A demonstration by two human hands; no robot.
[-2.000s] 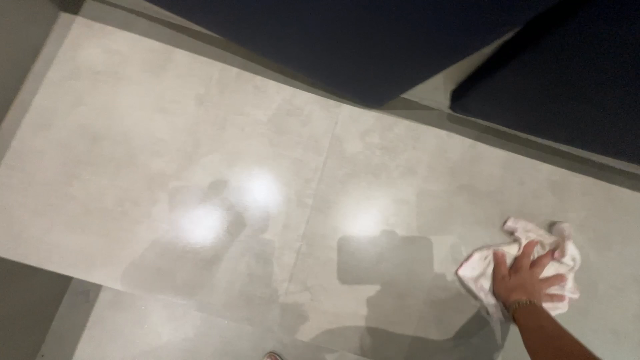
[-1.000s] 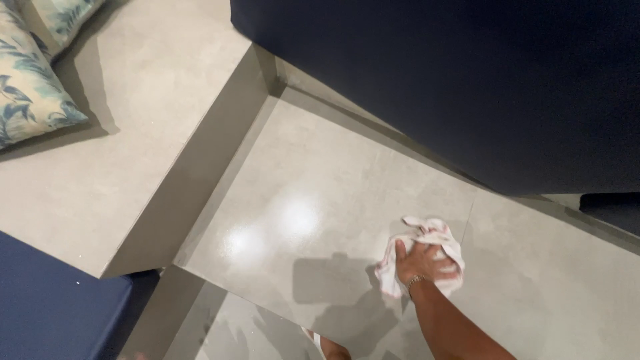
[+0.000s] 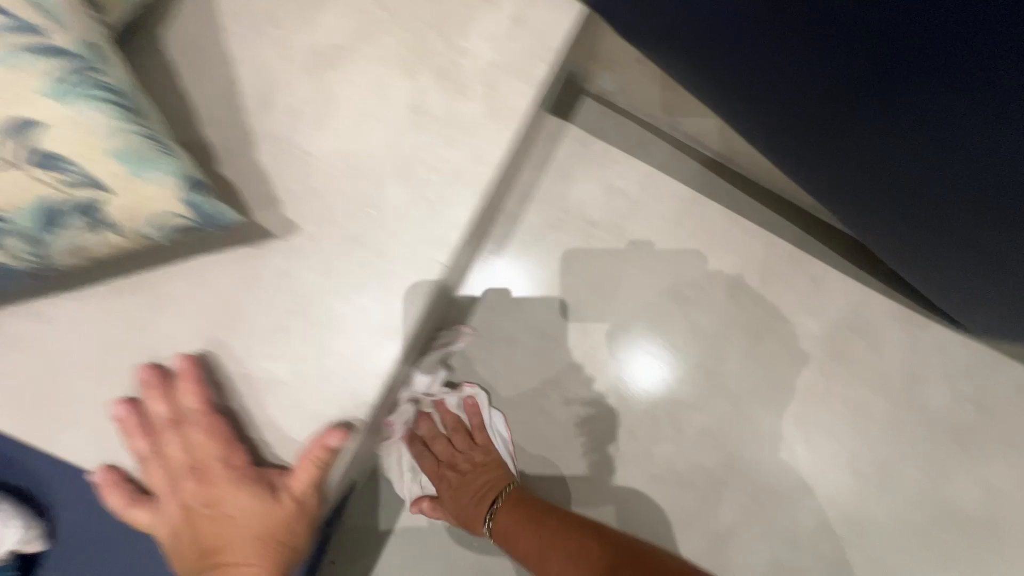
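Note:
My right hand (image 3: 466, 472), with a bracelet at the wrist, presses flat on a crumpled white cloth with red edging (image 3: 416, 448). The cloth lies on the lower glossy grey surface (image 3: 704, 448), against the side of a raised pale ledge (image 3: 344, 160). To the left, my left hand (image 3: 216, 472) has its fingers spread over the ledge near its edge and holds nothing. Blur hides whether its palm fully touches the ledge.
A cushion with a blue leaf pattern (image 3: 72, 168) lies on the ledge at the upper left. A dark navy panel (image 3: 864, 144) overhangs the upper right. Blue material (image 3: 80, 512) and a white item (image 3: 20, 524) show at the lower left.
My right hand has moved left with the cloth, from the middle of the lower surface to the ledge's side. My left hand has come into view. The view has shifted left.

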